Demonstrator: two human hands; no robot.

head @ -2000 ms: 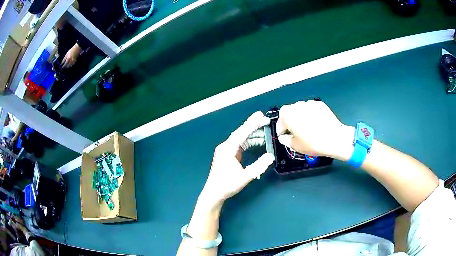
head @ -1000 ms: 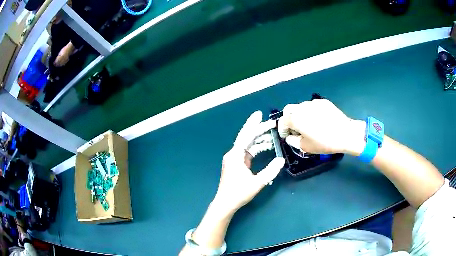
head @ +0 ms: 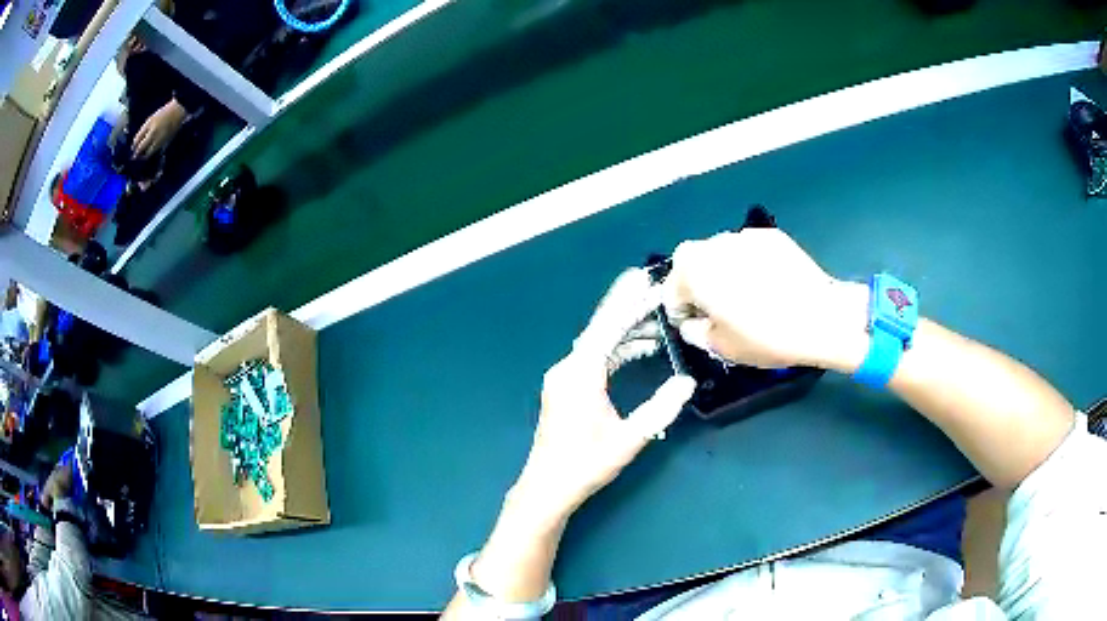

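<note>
A black housing (head: 741, 396) sits on the green bench surface in front of me, mostly covered by my hands. My left hand (head: 589, 406) holds its left side, fingers at the top left corner and thumb at the lower left edge. My right hand (head: 759, 297) lies over the housing, its fingertips bunched at the upper left edge. What the right fingertips pinch is hidden. A blue band with a square face is on my right wrist. The round part inside the housing is hidden.
An open cardboard box (head: 304, 425) of green circuit boards (head: 255, 427) stands at left. A whitish rail (head: 692, 176) divides bench and darker belt, which carries a part-built unit (head: 231, 212). A dark part (head: 1089, 143) lies far right. Other people's hands show at upper and lower left.
The housing and both hands have shifted slightly right, and the housing sits more tilted. The right hand now covers more of its inside. The camera view has shifted a little.
</note>
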